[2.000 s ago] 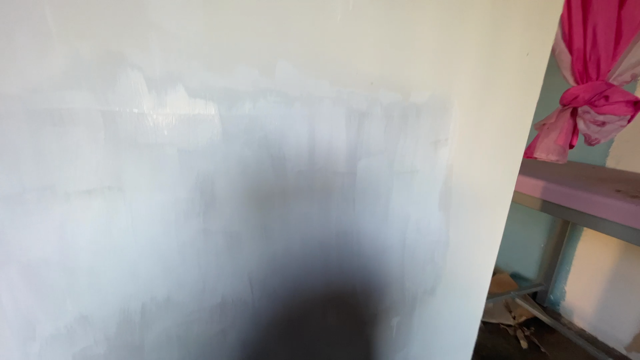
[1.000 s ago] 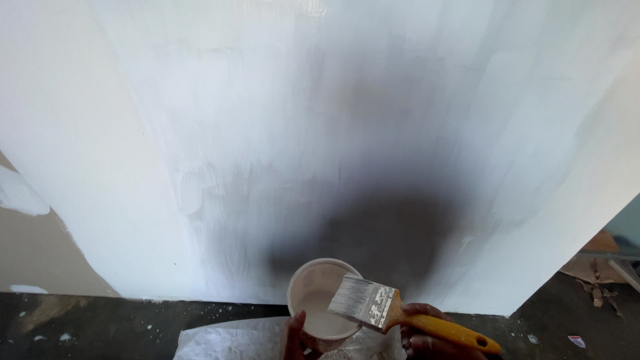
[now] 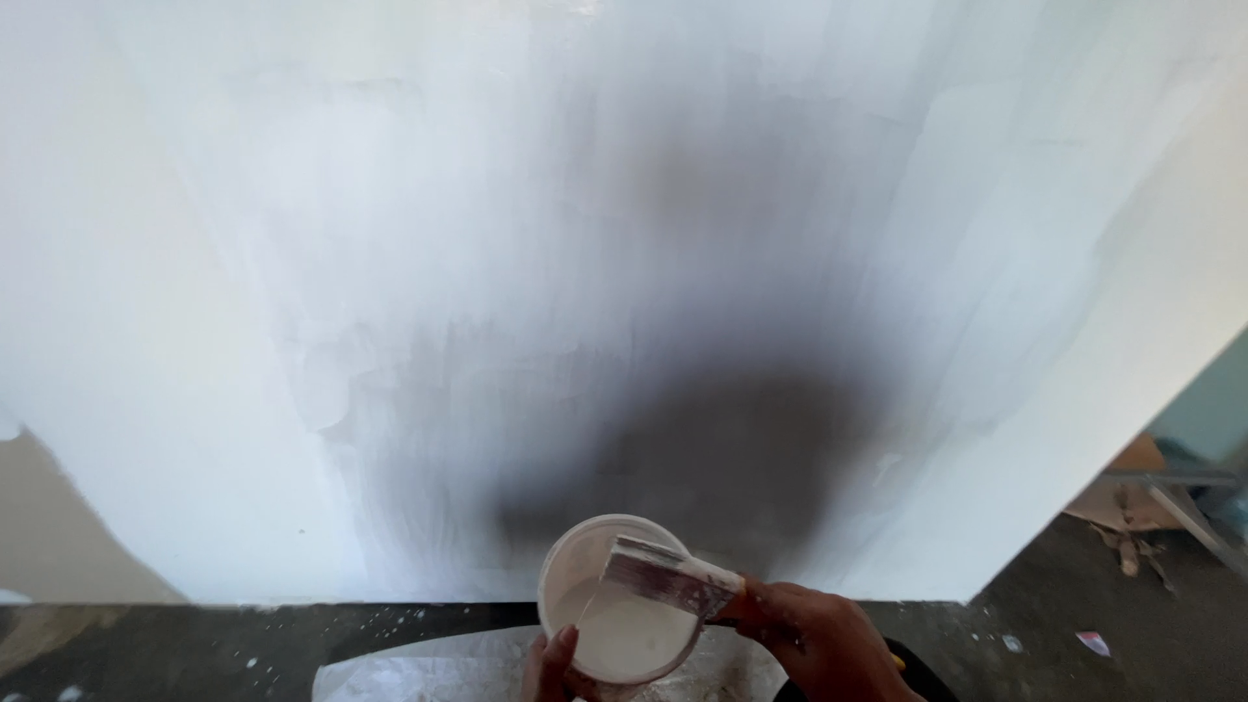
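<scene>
My left hand point(image 3: 553, 666) grips a round plastic tub point(image 3: 556, 565) from its lower left side, low in the head view. White paint point(image 3: 634, 639) lies inside the tub. In my right hand point(image 3: 829, 634) is a flat paintbrush point(image 3: 673, 575), its bristles over the tub's opening and pointing left. The bristles look coated with paint; whether they touch the paint in the tub cannot be told. Behind both stands a wall point(image 3: 439, 244) with streaky white brush strokes and a dark shadow across its lower part.
A white plastic sheet point(image 3: 429, 673) lies on the dark, paint-spotted floor point(image 3: 292, 639) below the tub. The wall ends in a slanting edge at the right. Beyond it are a metal frame point(image 3: 1185, 507) and a torn piece of brown material point(image 3: 1116, 512). A beige patch point(image 3: 58, 526) shows at lower left.
The view has swung down from the upper wall, bringing both hands, the tub and the brush into sight. Since one second ago, the brush has shifted further over the tub's opening.
</scene>
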